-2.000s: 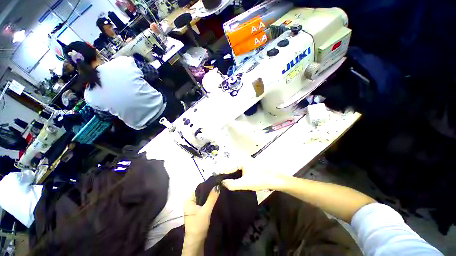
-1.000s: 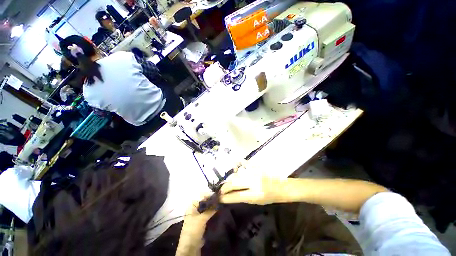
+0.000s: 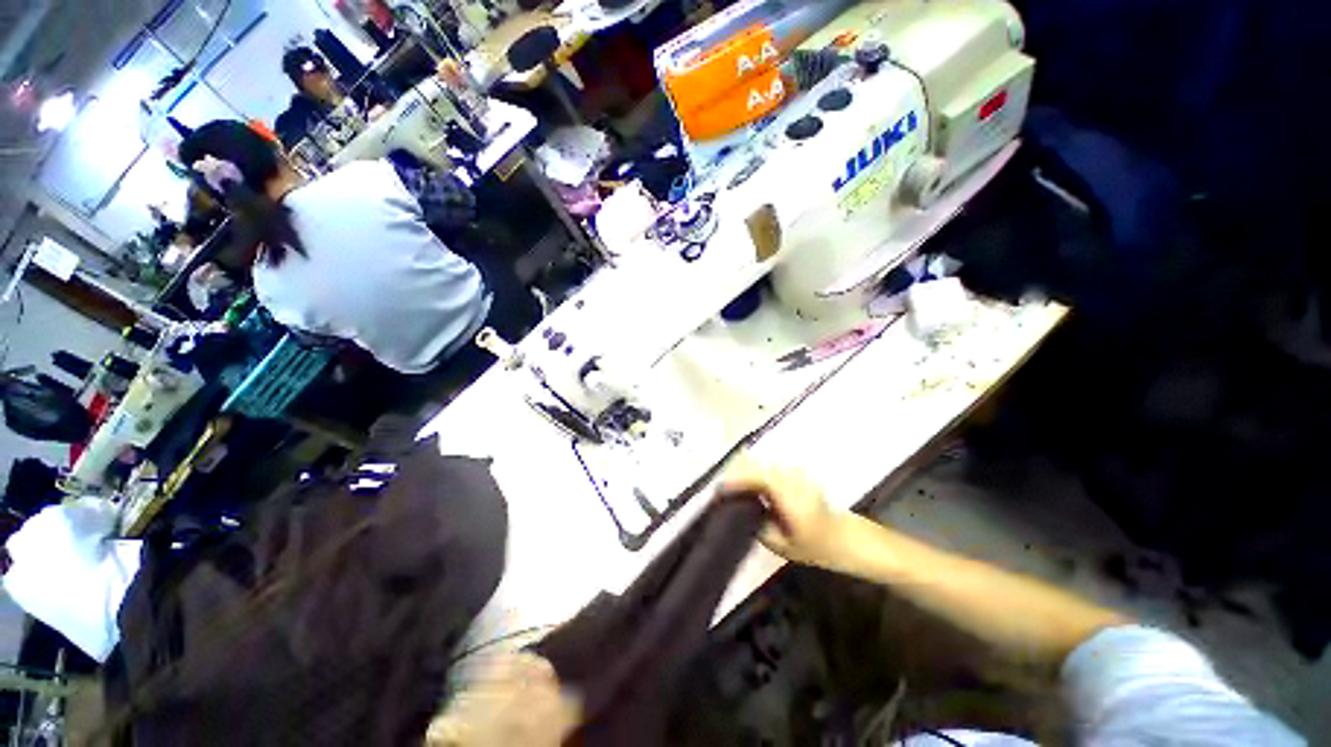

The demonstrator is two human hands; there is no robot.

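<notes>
A dark brown garment piece (image 3: 657,613) is stretched between my two hands at the table's front edge, in front of the sewing machine. My right hand (image 3: 781,511) grips its upper right end, over the table. My left hand (image 3: 511,703), blurred and partly cut off by the bottom edge, is at its lower left end; its fingers are not clear. The cream-white sewing machine (image 3: 730,277) stands behind, with its presser foot and needle (image 3: 625,423) apart from the cloth.
A large dark garment pile (image 3: 336,584) with small white labels lies on the left. Pink-red snips (image 3: 844,345) and a small white block (image 3: 939,304) lie on the white table (image 3: 876,423). An orange-and-white box (image 3: 726,88) stands behind the machine. Two people (image 3: 372,263) sit beyond.
My hands have moved apart, the right one up and right, the left one down and left. The cloth, bunched between them before, is now drawn out long.
</notes>
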